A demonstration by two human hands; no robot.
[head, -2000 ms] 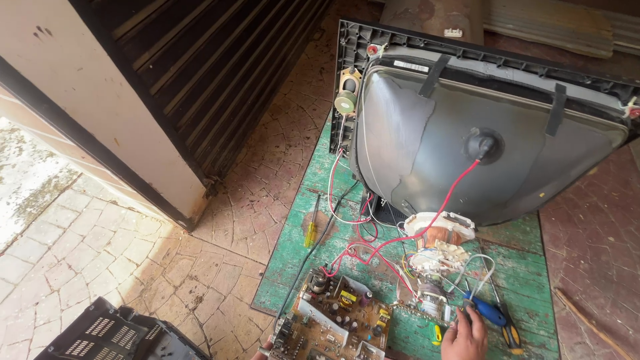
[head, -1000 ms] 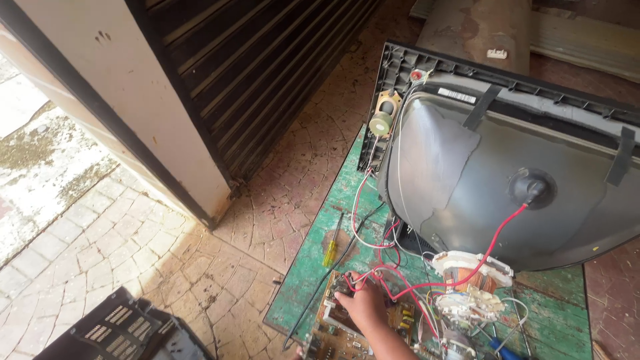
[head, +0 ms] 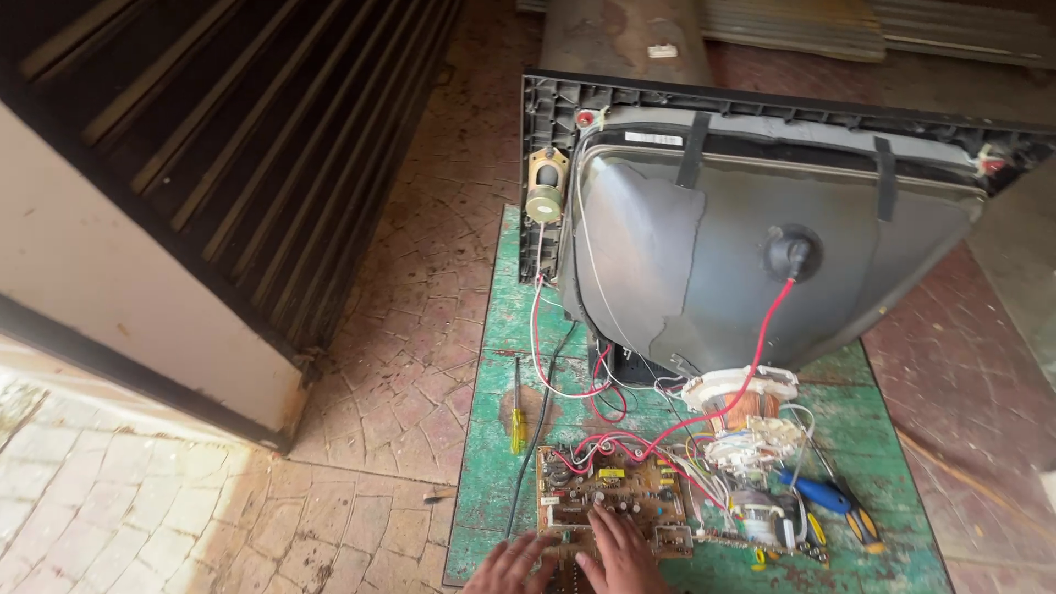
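A brown circuit board (head: 652, 487) with capacitors and other components lies on the green wooden table. My left hand (head: 513, 568) rests at its lower left edge, fingers spread. Over the lower middle of the board is my right hand (head: 619, 554), its fingertips near the components; whether either hand grips the board cannot be told. A red high-voltage wire (head: 759, 338) runs from the board to the back of a picture tube (head: 726, 272) in a black plastic television frame (head: 742, 99). The copper deflection yoke (head: 747, 406) sits around the tube's neck, beside several thin wires.
A yellow-handled screwdriver (head: 518, 425) lies left of the board, near a black cable (head: 540, 421). Right of the board are a blue-handled tool (head: 817, 495) and a black and orange handle (head: 865, 528). A slatted metal shutter (head: 247, 165) stands at the left.
My right hand, which reached to the board's upper left part one second ago, is now lower on it. My left hand has come into view beside it. The view has shifted.
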